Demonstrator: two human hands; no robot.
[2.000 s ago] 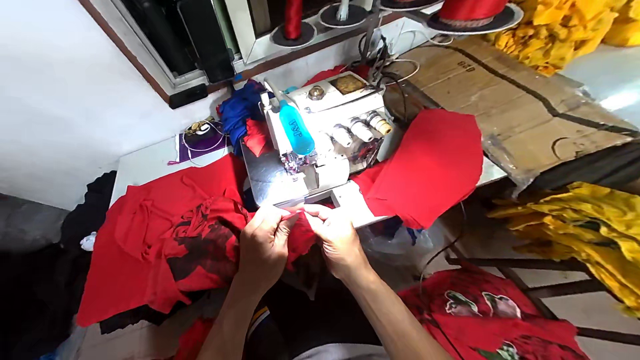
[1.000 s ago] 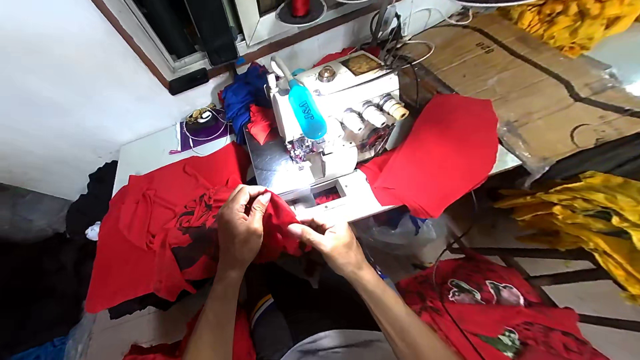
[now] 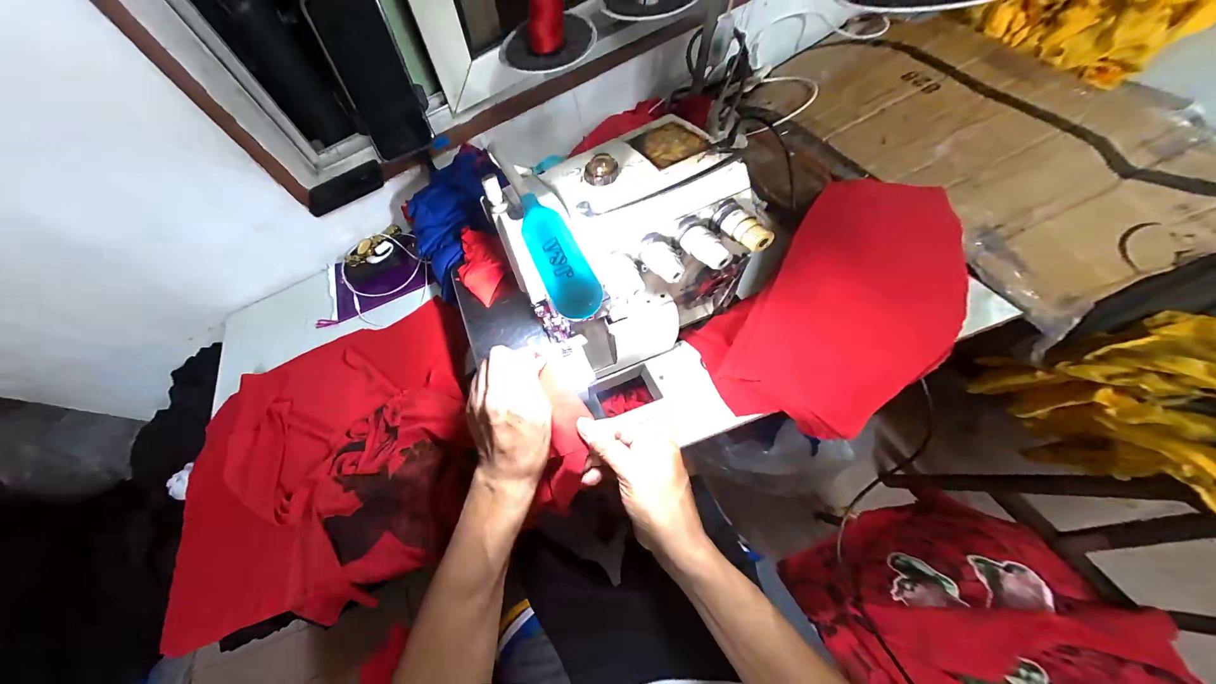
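Note:
An overlock sewing machine (image 3: 627, 218) with a blue plastic guard and several tension dials stands on a white table, its needle area lit. My left hand (image 3: 510, 413) grips red fabric (image 3: 567, 427) just in front of the presser foot. My right hand (image 3: 638, 470) pinches the edge of the same piece, lower and to the right. The part between my hands runs up toward the foot; whether it lies under the foot is hidden by glare and fingers. Left of my hands, a rumpled red garment piece (image 3: 313, 446) with a dark print spreads over the table.
A red fabric panel (image 3: 855, 294) lies right of the machine. Blue cloth (image 3: 448, 214) and a purple item (image 3: 380, 285) are at its left. A red thread cone (image 3: 546, 28) stands behind. Cardboard (image 3: 1026, 133), yellow fabric (image 3: 1130, 399) and printed red fabric (image 3: 950, 598) are at the right.
My left hand has moved up to the presser foot with the red fabric. Since the frame one second ago, my right hand has come closer to the machine as well.

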